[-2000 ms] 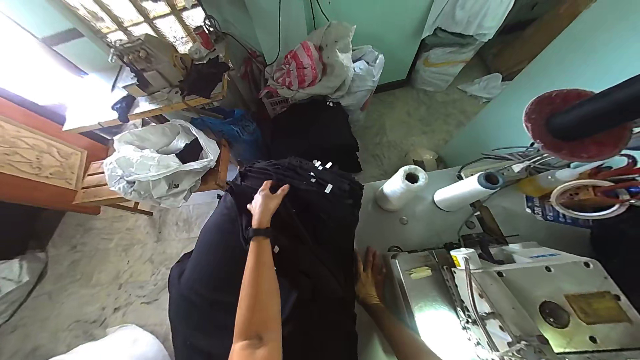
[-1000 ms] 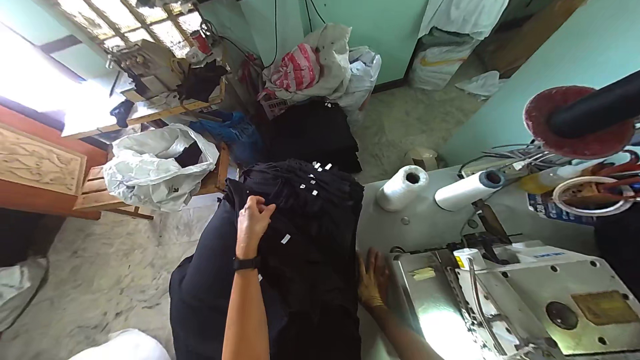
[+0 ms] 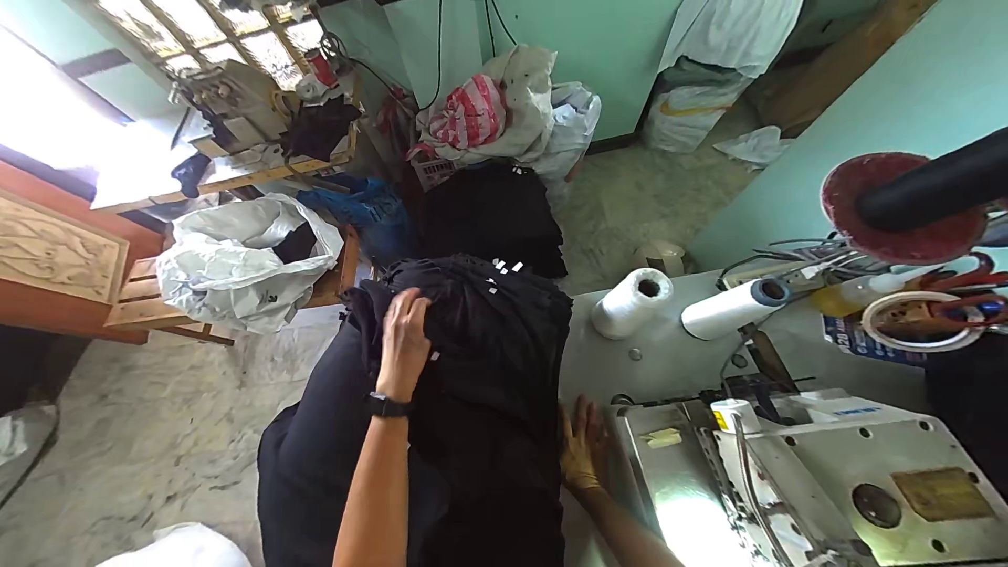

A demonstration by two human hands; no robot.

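Observation:
A thick pile of black garments (image 3: 504, 339) with small white tags lies in front of me. My left hand (image 3: 405, 335), with a black watch on its wrist, is on the pile's upper left part, fingers curled on the black cloth; whether it pinches a layer is hard to tell. Against the pile's right edge, my right hand (image 3: 583, 445) rests on the grey machine table (image 3: 587, 370) with its fingers spread, holding nothing visible. Just right of it is an industrial sewing machine (image 3: 858, 472) with its lamp lit.
Two white thread cones (image 3: 632, 303) (image 3: 734, 307) stand on the table beyond the machine. A tub with scissors (image 3: 921, 321) is at the right. Another black cloth stack (image 3: 492, 216) lies ahead. A white sack (image 3: 248, 268) sits on a wooden bench, left. A black pole crosses the upper right.
The black cloth under my left hand has shifted, and the tags show in a different arrangement. My left hand has moved slightly over the pile. The right hand stays beside it.

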